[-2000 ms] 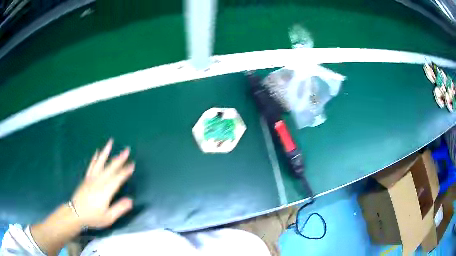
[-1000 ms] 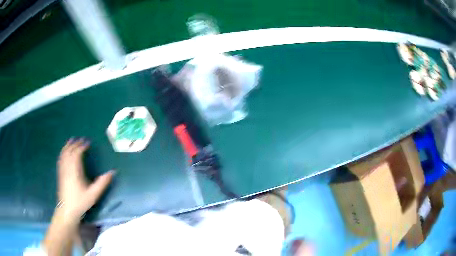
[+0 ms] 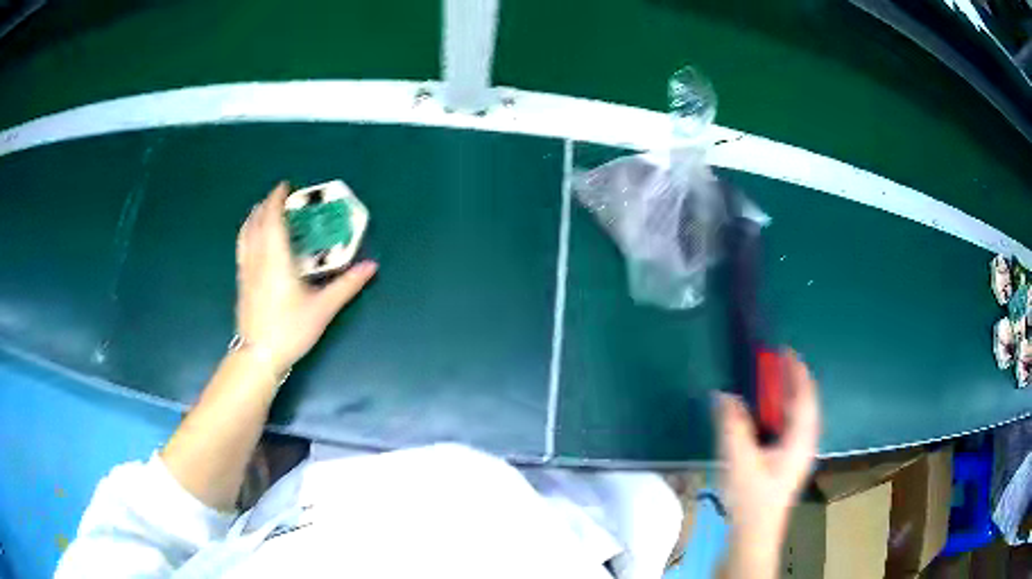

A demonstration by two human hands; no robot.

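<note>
The cream hexagonal housing (image 3: 354, 222) with a green circuit board (image 3: 321, 226) in it is at the left of the table. My left hand (image 3: 283, 277) is around its left and lower edge, thumb and fingers on it. My right hand (image 3: 770, 452) holds the black electric screwdriver (image 3: 744, 283) near its red switch, at the right. The driver is blurred and points away from me, beside and partly over the clear plastic bag (image 3: 668, 243). The bag holds a greyish heap.
A cluster of housings with boards (image 3: 1005, 339) lies at the far right end of the table. A white edge strip (image 3: 283, 102) with a white post (image 3: 469, 57) runs behind the dark green tabletop (image 3: 453, 305). Cardboard boxes (image 3: 857, 532) stand on the floor at lower right.
My left hand has moved onto the housing. My right hand has come into view and holds the driver, which has shifted to the right of the bag. The camera view has turned.
</note>
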